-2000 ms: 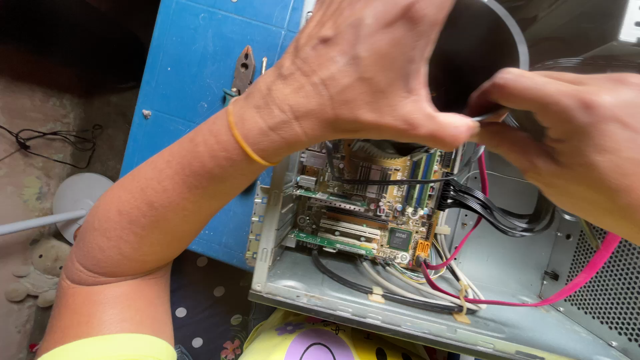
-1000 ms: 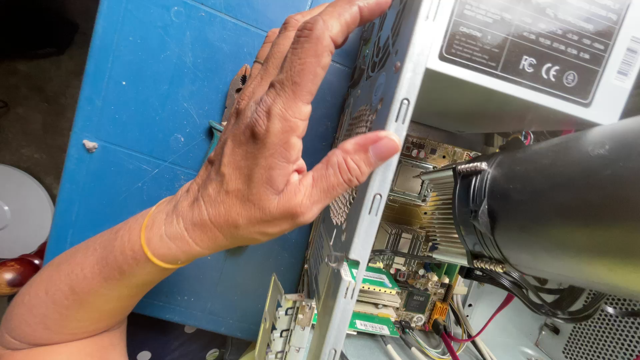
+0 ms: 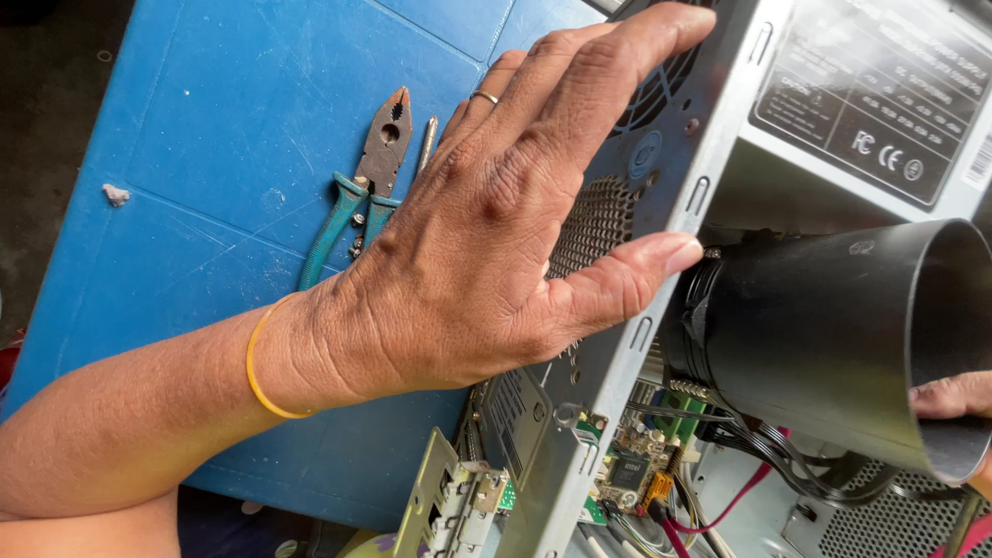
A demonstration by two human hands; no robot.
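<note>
My left hand (image 3: 496, 201) lies spread against the rear panel of a computer case (image 3: 690, 225), its thumb across the metal edge. At the right border, part of my right hand (image 3: 957, 395) shows with a finger inside the rim of a black plastic air duct (image 3: 806, 349); the rest of it is hidden. The duct stands out over the motherboard (image 3: 639, 465). A power supply (image 3: 876, 101) with a printed label sits above the duct. Combination pliers (image 3: 384, 147) with teal handles lie left of my left hand, beside a screwdriver tip (image 3: 428, 143).
The case rests by a blue plastic table (image 3: 225, 155), where several small screws (image 3: 357, 232) lie near the pliers. Black cables (image 3: 775, 457) and a magenta cable (image 3: 744, 496) run below the duct. A metal slot bracket (image 3: 434, 496) sticks out at the bottom.
My left hand has gone from beside the duct's rim to the rear panel. My right hand was at the rim two seconds ago and now shows only partly. The view has shifted strongly.
</note>
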